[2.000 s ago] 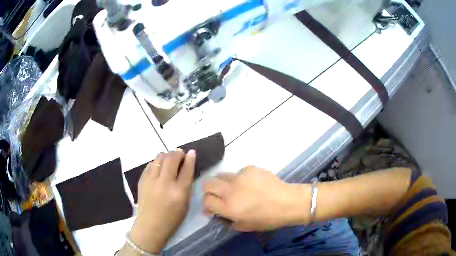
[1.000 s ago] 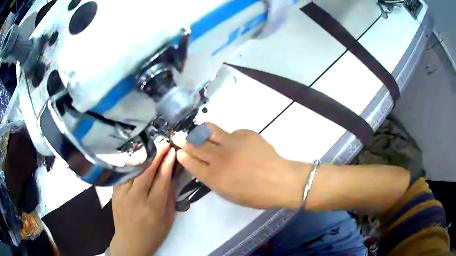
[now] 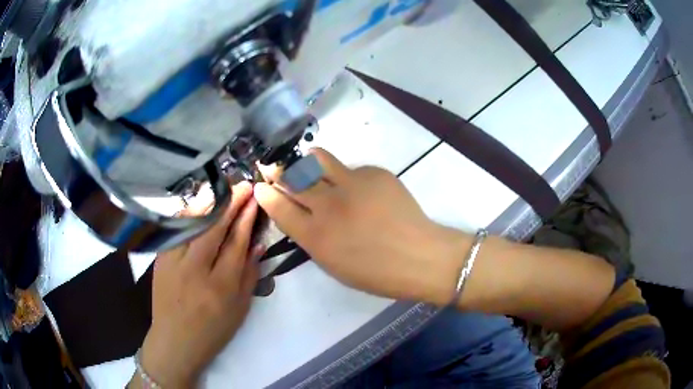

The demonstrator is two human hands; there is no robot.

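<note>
The white sewing machine head (image 3: 163,64) covers the upper left, with its foot and needle area (image 3: 247,156) partly hidden. My left hand (image 3: 205,277) has its fingertips close to the foot; the fabric under them is mostly hidden. My right hand (image 3: 368,232) meets it from the right, thumb and finger by the foot. Dark thread snips (image 3: 287,260) stick out below my right palm. A grey tab (image 3: 302,173) shows at my right fingers. The dark binding strip (image 3: 463,140) runs from near the head to the table's front edge. A dark cut piece (image 3: 99,308) lies left.
The strip's other length (image 3: 551,68) crosses the upper right of the white table. A ruler-marked grey edge (image 3: 399,323) curves along the front. A metal fitting (image 3: 612,9) is at the far right corner. Dark fabric (image 3: 21,220) and orange-yellow material (image 3: 26,308) lie at far left.
Two seconds ago both hands were on a dark piece in front of the machine; they have moved up to the foot. Since one second ago they stay there, with the view slightly shifted.
</note>
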